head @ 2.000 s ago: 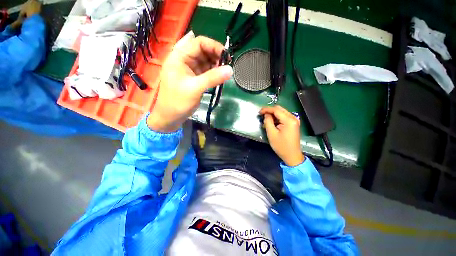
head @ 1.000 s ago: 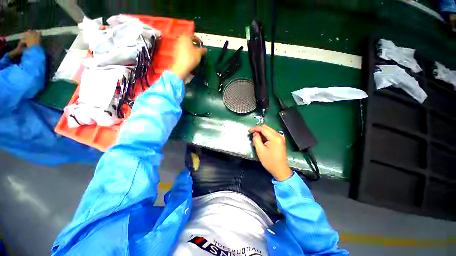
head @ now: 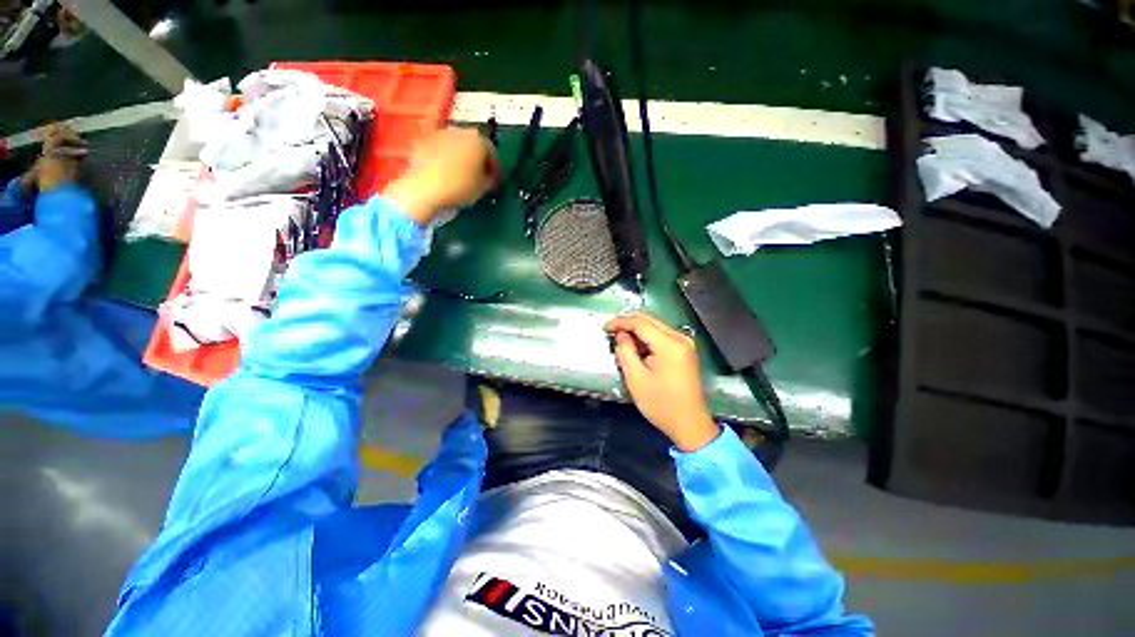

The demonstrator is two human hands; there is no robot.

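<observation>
My left hand (head: pixel 448 172) is over the right edge of the orange-red tray (head: pixel 417 90), fingers curled down; what it holds, if anything, is hidden. My right hand (head: pixel 662 373) is low over the bench's front edge, thumb and fingertips together; a tiny dark thing may be between them, too small to tell. In front of it lie silvery specks (head: pixel 632 301) at the tip of the black electric screwdriver (head: pixel 612 168). The round grey mesh dish (head: pixel 578 245) is left of the screwdriver. Black-handled pliers (head: pixel 548 168) lie behind the dish.
White-bagged cabled units (head: pixel 237 249) are piled in the orange-red tray. A thin black cable (head: pixel 467 296) lies near the front edge. A black adapter (head: pixel 724 317) and a flat white bag (head: pixel 803 227) lie right. A black divided tray (head: pixel 983 336) holds white bags. Another person's hand (head: pixel 56 156) is far left.
My left hand has moved from above the dish's left side, where it pinched a small dark thing, to the tray's right edge. My right hand keeps its pinch near the specks. The view has shifted.
</observation>
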